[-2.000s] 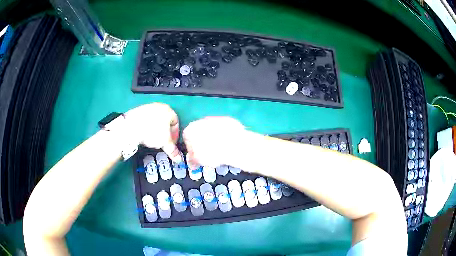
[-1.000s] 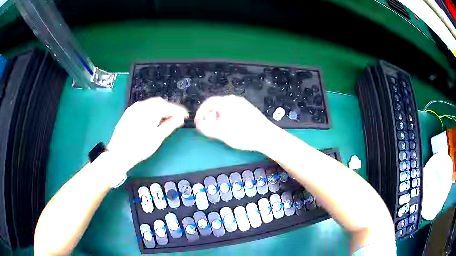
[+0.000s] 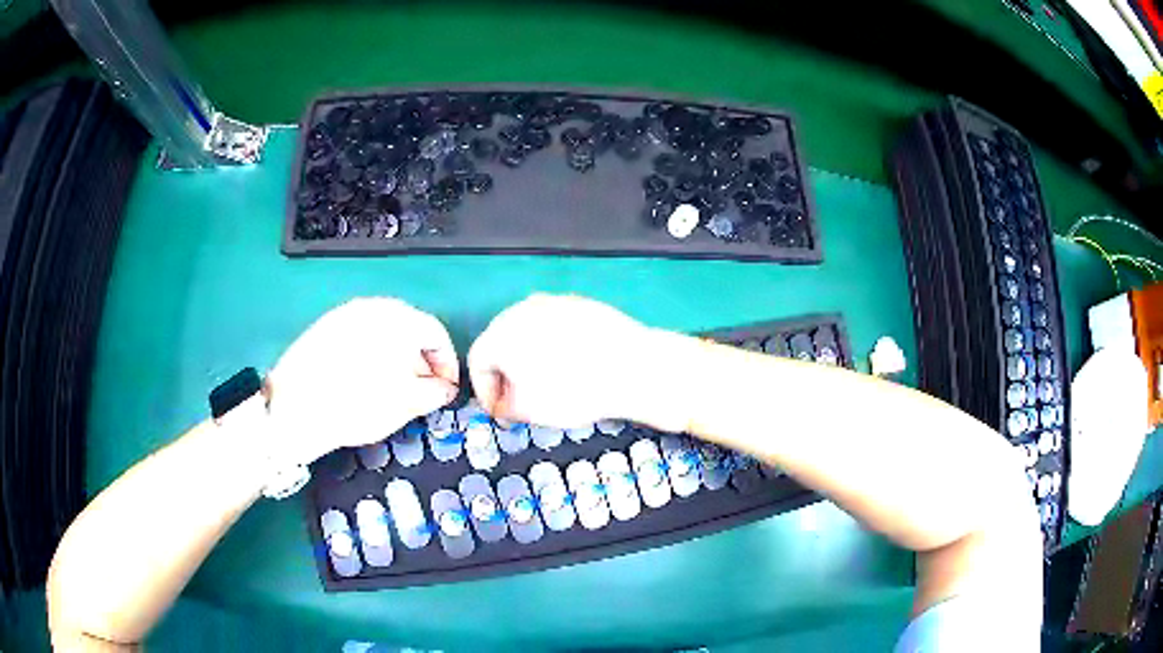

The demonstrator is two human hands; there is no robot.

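A black working tray [image 3: 510,555] holds two rows of grey and whitish oval pieces [image 3: 520,506] with blue marks. My left hand [image 3: 370,370] is over the upper left part of this tray, fingers bent together. My right hand [image 3: 548,364] is just to its right, fingers curled, the fingertips near those of my left hand. Both hands hide part of the upper row. Whether either hand holds a small part cannot be made out. Beyond the hands, a shallow black loose-parts tray [image 3: 548,211] holds scattered round black parts [image 3: 370,153] and one whitish part [image 3: 682,221].
A black tray stack [image 3: 58,293] stands at the left, near a metal post [image 3: 140,77]. Another tray stack [image 3: 937,255] stands at the right, with rows of pieces on top. A white scrap [image 3: 886,356], a pale rounded item [image 3: 1106,434] and an orange box [image 3: 1152,338] are at the right.
Two seconds ago both hands were over the working tray; one second ago they were at the near edge of the loose-parts tray. Now they are back over the working tray. The view has shifted.
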